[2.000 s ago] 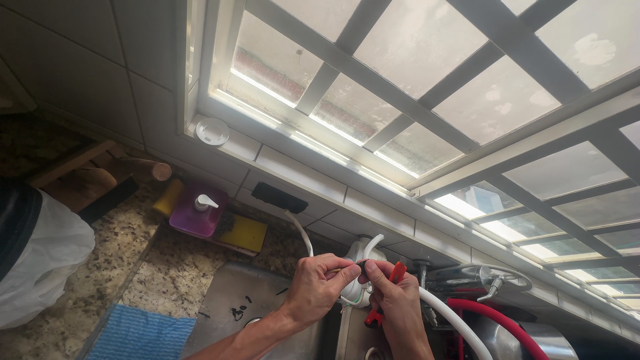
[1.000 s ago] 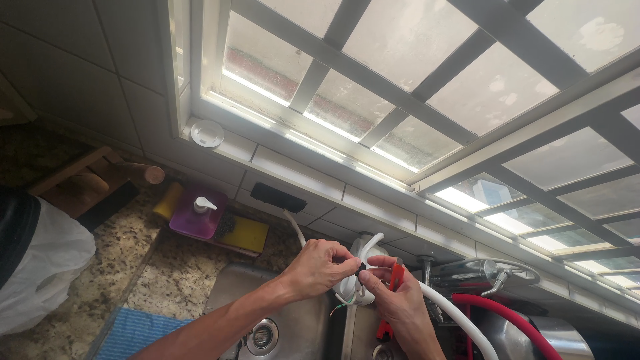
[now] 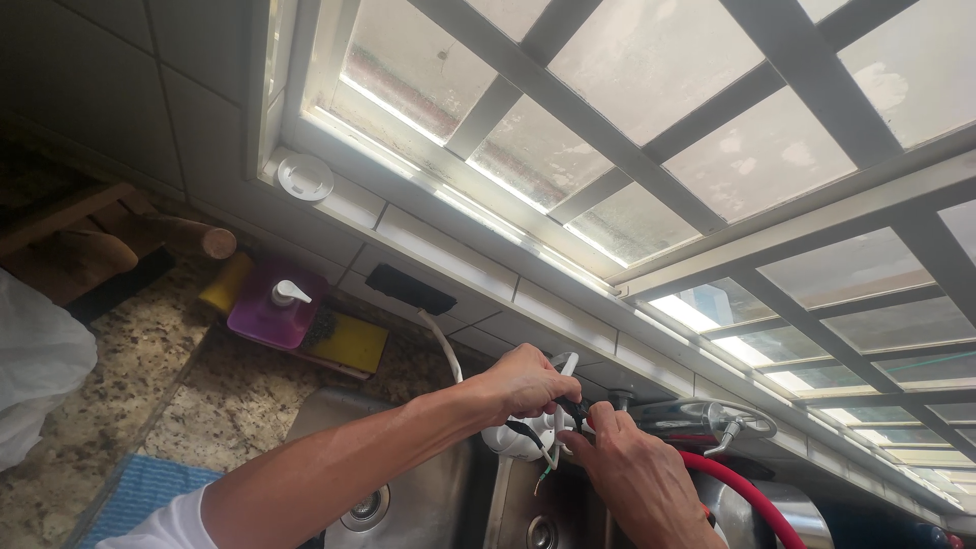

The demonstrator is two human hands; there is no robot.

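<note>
My left hand (image 3: 526, 385) pinches black electrical tape (image 3: 568, 404) wrapped on a cable, above the sink divider. Opposite it, my right hand (image 3: 637, 465) closes its fingertips on the same black-wrapped part; a red-handled tool shows partly beneath its palm, mostly hidden. Just below both hands are a white plastic water fixture (image 3: 511, 442) and a white cable with a black-taped section (image 3: 526, 431). A green wire (image 3: 544, 474) hangs from it with a bare end over the sink. Another white cable (image 3: 442, 343) comes out of a black-covered wall opening (image 3: 410, 288).
Stainless sink basins (image 3: 435, 496) lie below. Leftward are a purple soap dispenser (image 3: 274, 305), a yellow sponge (image 3: 351, 343), a blue cloth (image 3: 149, 496) and a white plastic bag (image 3: 38, 366). A red hose (image 3: 740, 488) curves at right, under the barred window (image 3: 610, 152).
The red-handled tool, upright by my right hand earlier, now shows only partly under the palm. My right hand has turned, its back now facing up, and my left forearm reaches further across.
</note>
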